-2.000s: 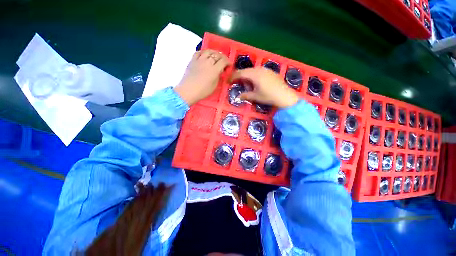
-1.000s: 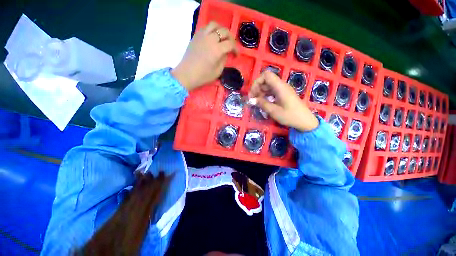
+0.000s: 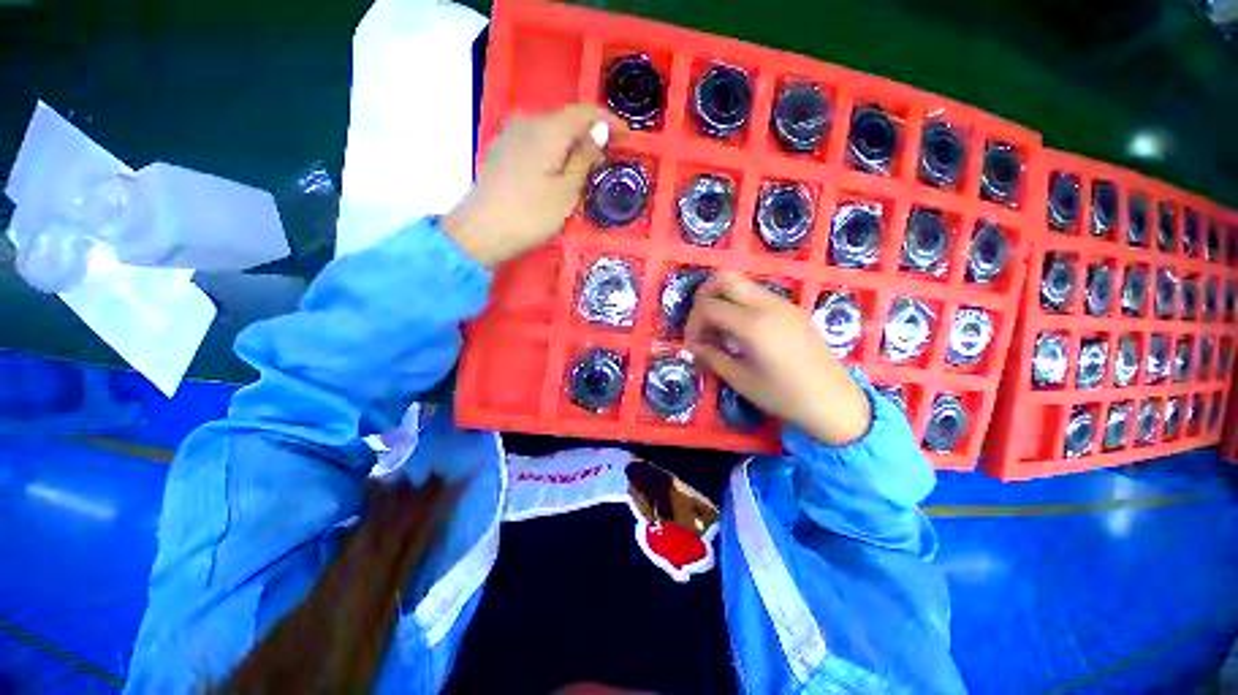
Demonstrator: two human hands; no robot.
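Note:
A red compartment tray point(image 3: 523, 285) holds round black parts with ringed centres and glassy shine, one per pocket. My left hand point(image 3: 532, 177) is over the tray's left column, its fingertips just above a black part point(image 3: 618, 194) in the second row. A small white spot shows at its fingertips; I cannot tell if it is a piece or a fingertip cover. My right hand point(image 3: 777, 350) is over the lower rows with fingers bent and partly hides several parts. A tiny white spot shows at its fingertips too, beside another part point(image 3: 671, 387).
A second filled red tray point(image 3: 1011, 441) adjoins on the right. A white sheet point(image 3: 407, 122) lies by the tray's left edge. Further left are white papers point(image 3: 204, 217) with a translucent bottle-like object point(image 3: 61, 245) and a shiny clear scrap point(image 3: 315, 178). Blue floor lies beyond the bench.
The dark part under my left fingertips now sits in its second-row pocket, more fully in view. My right hand has moved towards the tray's near edge. The view has shifted slightly.

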